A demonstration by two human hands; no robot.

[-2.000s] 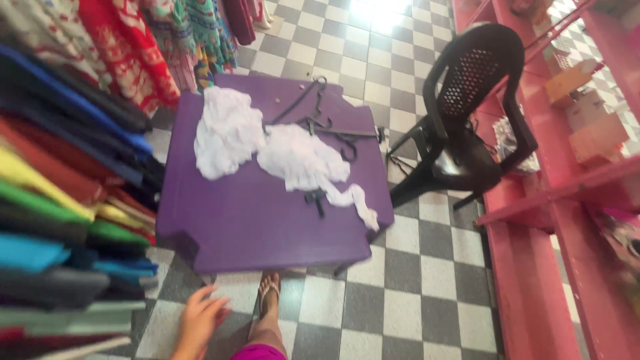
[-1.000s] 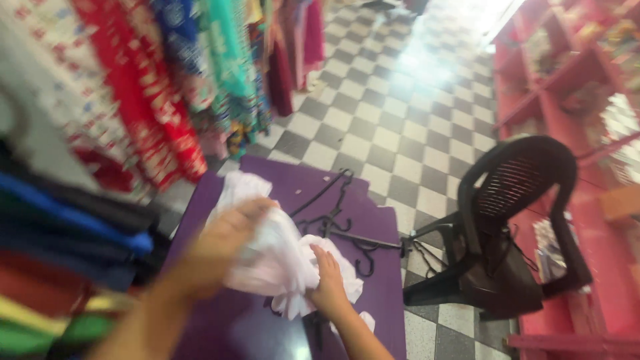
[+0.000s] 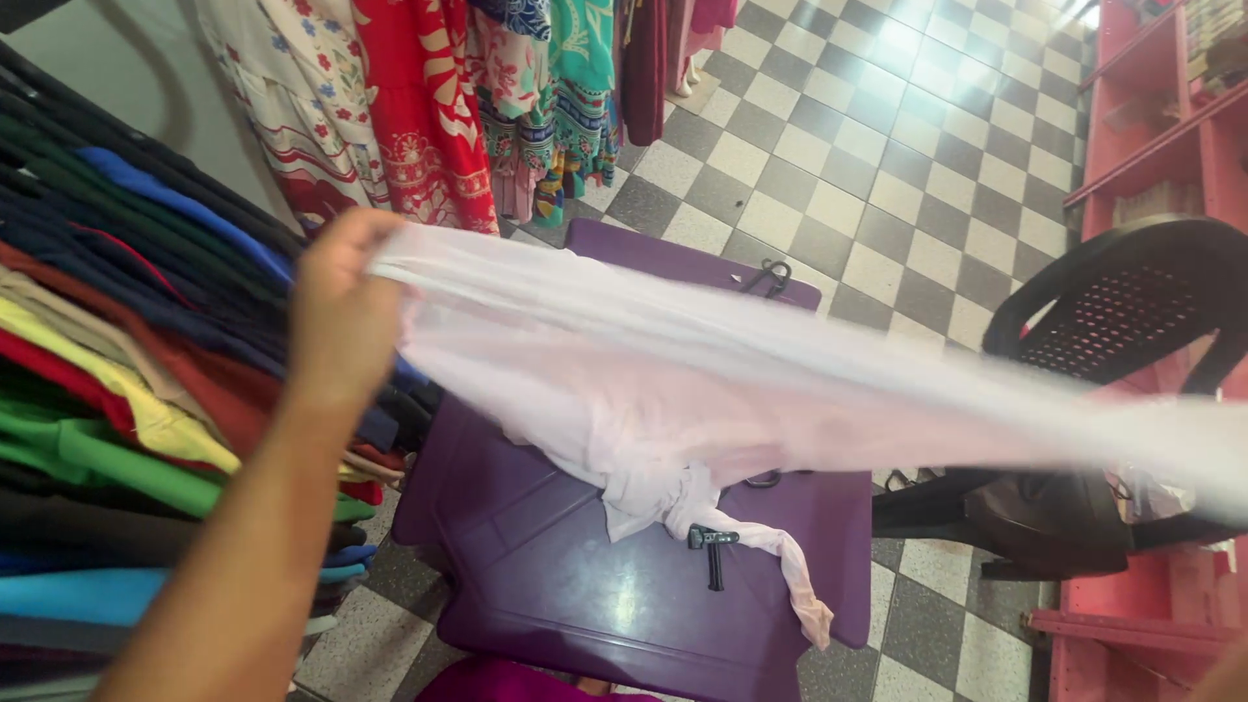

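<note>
My left hand [image 3: 351,302] is shut on one end of a thin white and pale pink garment [image 3: 682,361], at the left. The cloth is stretched, blurred, across the view and off the right edge. My right hand is out of view; only a sliver of skin shows at the lower right corner. Beneath the cloth stands a purple plastic table [image 3: 585,575], where the garment's bunched part and a twisted strip hang down or rest. A small black T-shaped piece [image 3: 715,556] lies beside that strip. The hook of a black hanger [image 3: 770,278] shows past the cloth's upper edge; the rest is hidden.
Coloured clothes [image 3: 146,390] hang close on the left, with patterned dresses [image 3: 419,127] behind the table. At the right are a black plastic chair [image 3: 1121,302] and pink shelves [image 3: 1141,166]. The floor [image 3: 858,185] has checkered tiles.
The white garment lay crumpled on the table, then was gathered up in both hands. It is now pulled out wide, my left hand at its left end, my right hand out of view.
</note>
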